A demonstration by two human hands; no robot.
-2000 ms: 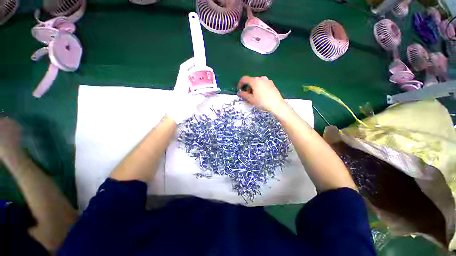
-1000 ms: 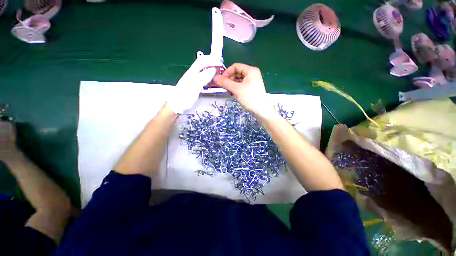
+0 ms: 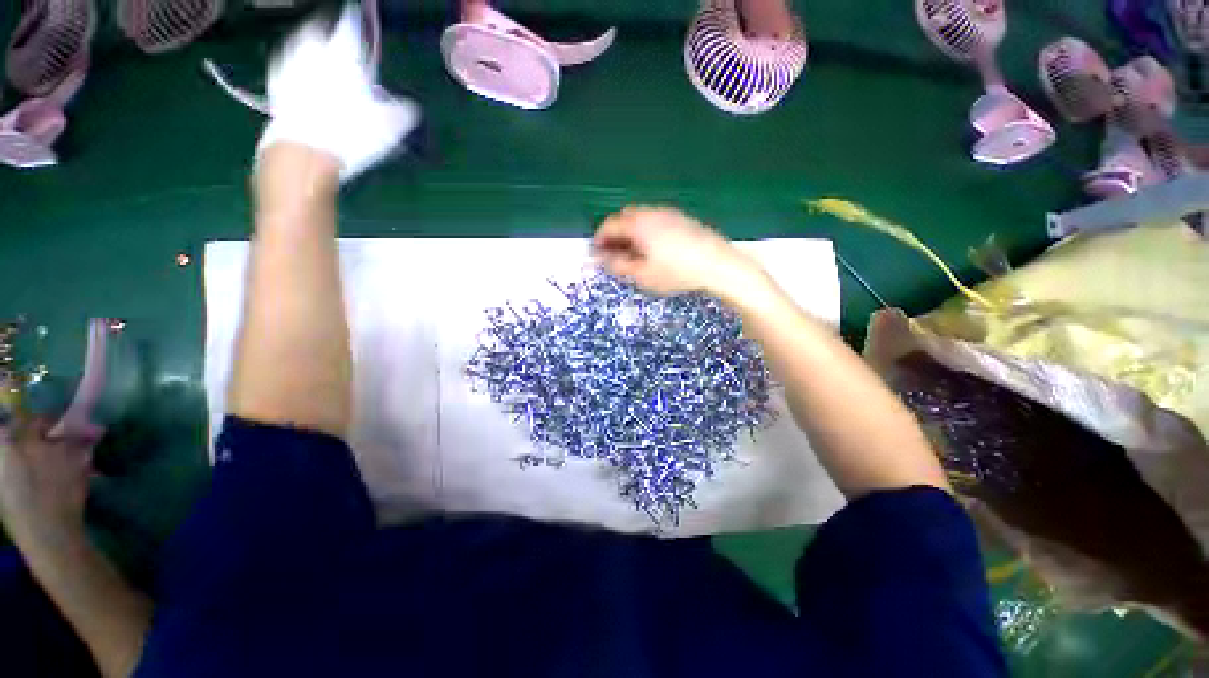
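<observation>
A tangled pile of small silvery springs (image 3: 636, 391) lies on a white paper sheet (image 3: 298, 490). My left hand (image 3: 332, 99), in a white glove and blurred, is stretched out beyond the paper at the upper left. A thin pale curved arm (image 3: 236, 88) shows beside it and another pale piece behind it; whether the hand grips either is hidden. My bare right hand (image 3: 652, 249) is at the top edge of the pile with its fingers curled together. Whether a spring is between the fingertips cannot be told.
Pink fan bases (image 3: 501, 64) and fan heads (image 3: 745, 56) lie across the far green surface. An open woven sack (image 3: 1087, 331) with silvery parts is at the right, below a grey metal bar (image 3: 1127, 209). Another person's hand (image 3: 47, 477) holds a pink piece at the left.
My hands have separated. My left hand has moved to the upper left, and the pink base it held is no longer seen in front of me. My right hand is back at the pile.
</observation>
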